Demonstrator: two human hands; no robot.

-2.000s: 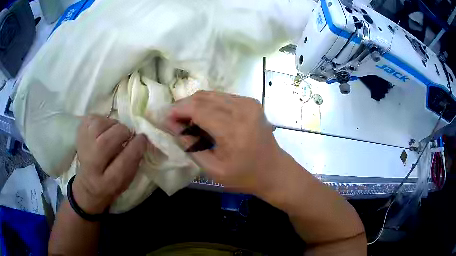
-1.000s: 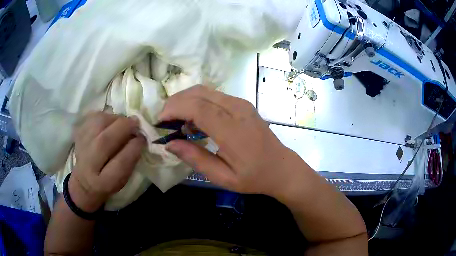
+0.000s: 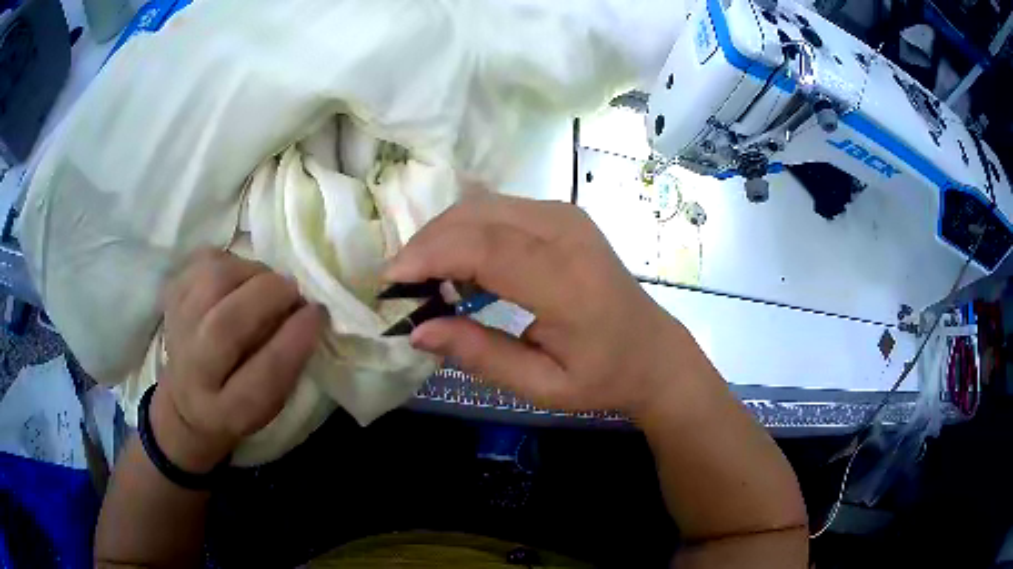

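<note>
A large cream garment (image 3: 144, 167) lies in folds over the left of the table, with a gathered opening showing inner folds. My left hand (image 3: 239, 345) pinches a cream edge of it near the table's front. My right hand (image 3: 533, 300) holds small thread snips (image 3: 428, 306) between thumb and fingers. The dark blades are parted and point left, at the cloth just right of my left hand. A bit of blue shows on the snips. Whether the blade tips touch the cloth is unclear.
A white sewing machine (image 3: 822, 122) with blue trim stands at the right on the white table (image 3: 755, 333). Black fabric lies under its arm. A ruler strip (image 3: 533, 407) runs along the front edge. A clear plastic bag (image 3: 905, 433) and red handles (image 3: 964, 372) are at the right end.
My right hand and the snips have moved slightly right, away from my left hand, since a second ago. Earlier the snips were blurred in motion. My left hand stays on the cloth.
</note>
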